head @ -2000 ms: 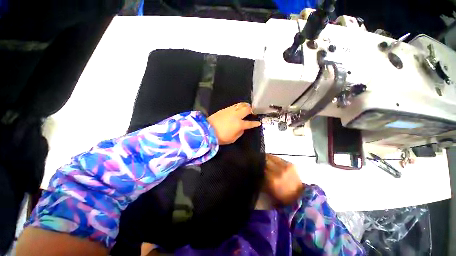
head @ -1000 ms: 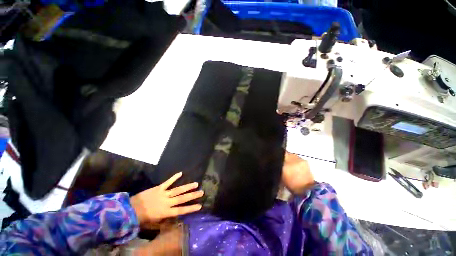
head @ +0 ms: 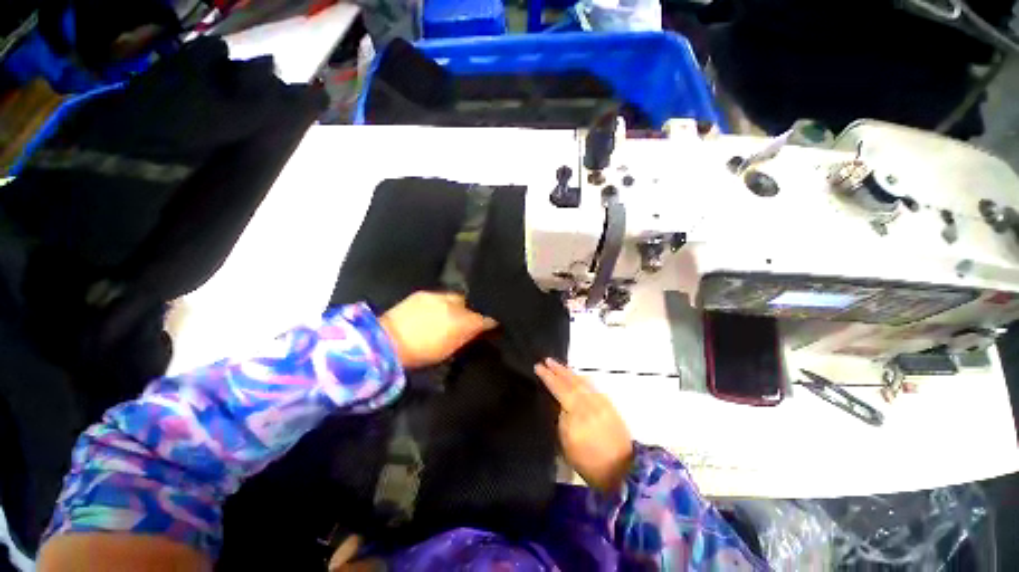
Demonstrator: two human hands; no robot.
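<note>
A black mesh back panel (head: 481,413) lies left of the needle and runs down over my lap. A camouflage webbing strap (head: 399,475) runs along it. My left hand (head: 430,327) pinches the panel's fabric near the middle, with a fold raised beside the fingers. My right hand (head: 589,425) rests at the panel's right edge, fingers extended on it; whether it grips is unclear. The presser foot and needle area (head: 587,299) of the white sewing machine (head: 659,223) is at the panel's right edge, its fine parts blurred.
A smartphone (head: 744,355) lies under the machine arm, with thread snips (head: 840,397) to its right. A dark heap of pieces (head: 134,223) is at left. A blue crate (head: 536,50) stands behind the table. Clear plastic bags (head: 872,534) are at lower right.
My left hand has moved from the lower left of the panel up to its middle and pinches fabric. My right hand has come onto the panel's right edge. The view has shifted.
</note>
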